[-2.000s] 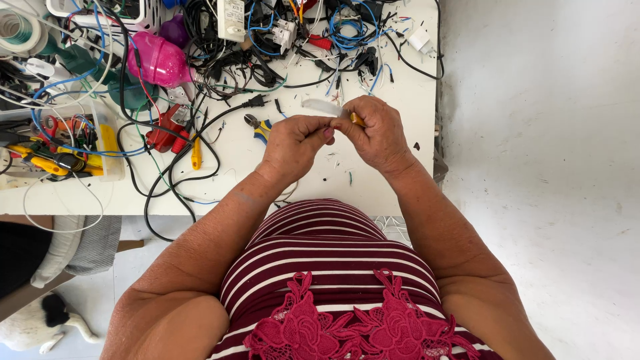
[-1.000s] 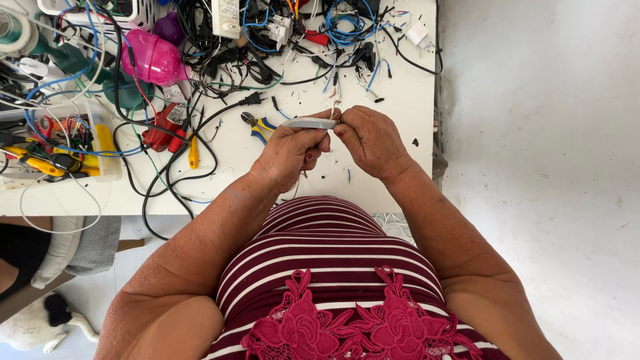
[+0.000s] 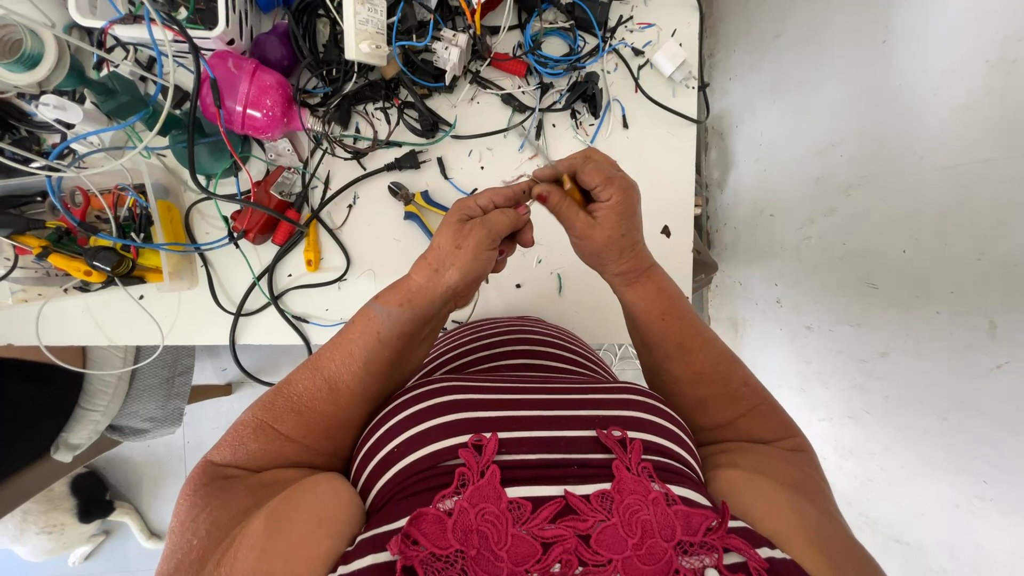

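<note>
Over the white table, my left hand [image 3: 480, 240] pinches the end of a thin cable between thumb and forefinger; a pale strand of it hangs below the palm. My right hand [image 3: 596, 212] is closed on a small tool with a yellow-orange handle [image 3: 573, 190], probably a knife; its blade is mostly hidden or blurred. The fingertips of both hands nearly meet at the cable's end. Just left of my left hand lie diagonal cutters [image 3: 416, 206] with blue and yellow handles, jaws pointing away. A black power cord with a plug [image 3: 406, 161] lies farther left.
Tangled cables, a pink bulb [image 3: 252, 94], a white power adapter [image 3: 366, 32] and a white charger [image 3: 672, 60] cover the back. A plastic bin [image 3: 180, 240] of tools and a yellow-handled tool [image 3: 312, 246] are at left. The table's right edge [image 3: 694, 160] borders the floor. A dog [image 3: 48, 520] lies below left.
The pale blade seen pointing left over my left hand one second ago no longer shows there. My right hand has turned, and the tool's yellow-orange handle now shows in it.
</note>
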